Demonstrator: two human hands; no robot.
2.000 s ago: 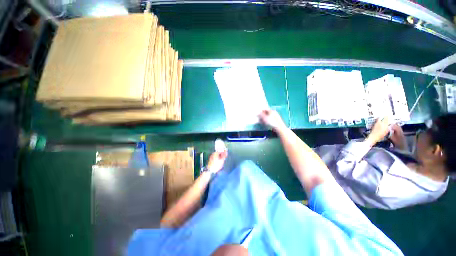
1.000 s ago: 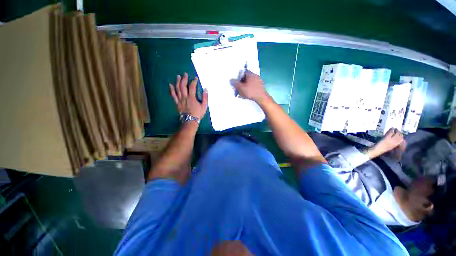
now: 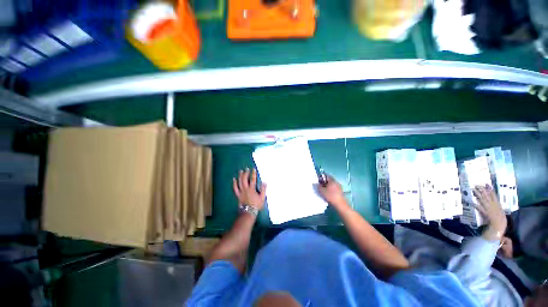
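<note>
A white paper sheet on a clipboard (image 3: 288,180) lies slightly tilted on the green bench in front of me. Its print is too washed out to read. My left hand (image 3: 249,190) lies flat with fingers spread on the bench at the sheet's left edge, with a metal watch on the wrist. My right hand (image 3: 330,189) is at the sheet's right edge, its fingers closed around a small dark pen (image 3: 322,176).
A stack of brown cardboard sheets (image 3: 102,183) stands on the left. White product boxes (image 3: 399,184) stand in rows on the right, where another person's hand (image 3: 490,207) touches them. An orange dispenser (image 3: 270,19) and an orange-yellow container (image 3: 165,36) are on the shelf above.
The view has tilted up, bringing the shelf in. My right hand with the pen has moved from the middle of the sheet to its right edge. The other person's hand now reaches onto the boxes.
</note>
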